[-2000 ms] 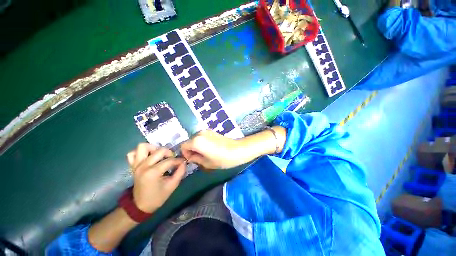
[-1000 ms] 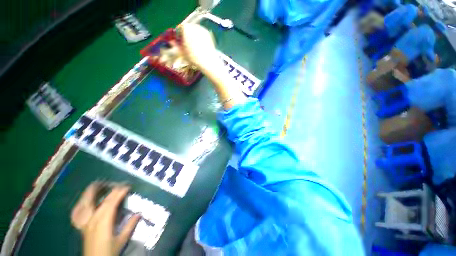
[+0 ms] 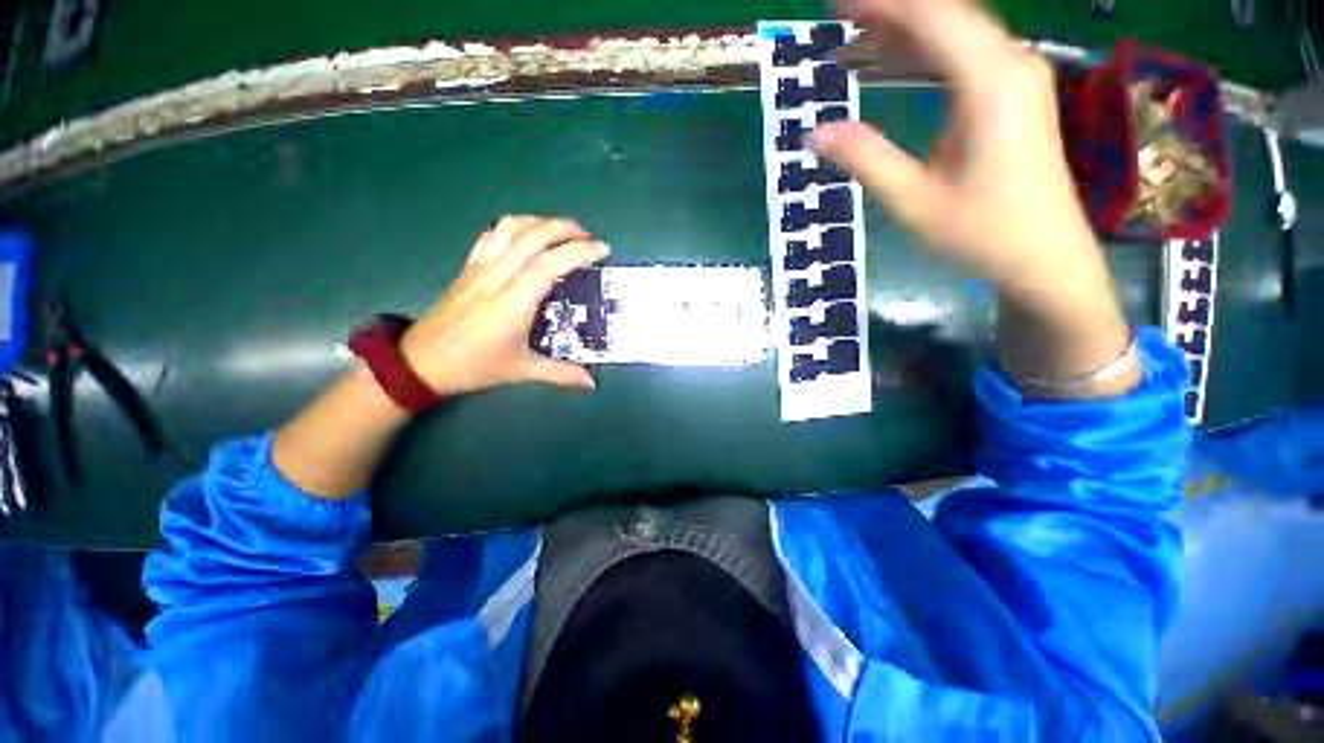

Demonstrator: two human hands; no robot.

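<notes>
A silvery-white phone body lies flat on the green bench in front of me, its black circuitry end to the left. My left hand holds that end between thumb and fingers. A white liner strip with black die-cut stickers lies just right of the phone body. My right hand is raised over the bench right of the strip, thumb and fingers apart, with the fingertips near the strip's far end. The upper fingers are blurred and partly cut off by the top edge. No held piece shows in it.
A red parts bin with tan pieces stands at the far right. A second sticker strip lies below it, a slim dark tool beside it. Dark-handled pliers and a blue box are far left. The conveyor's chipped edge runs behind.
The view has turned back to the phone body. My right hand has moved from the red bin to near the first strip. My left hand now grips the phone body's circuitry end.
</notes>
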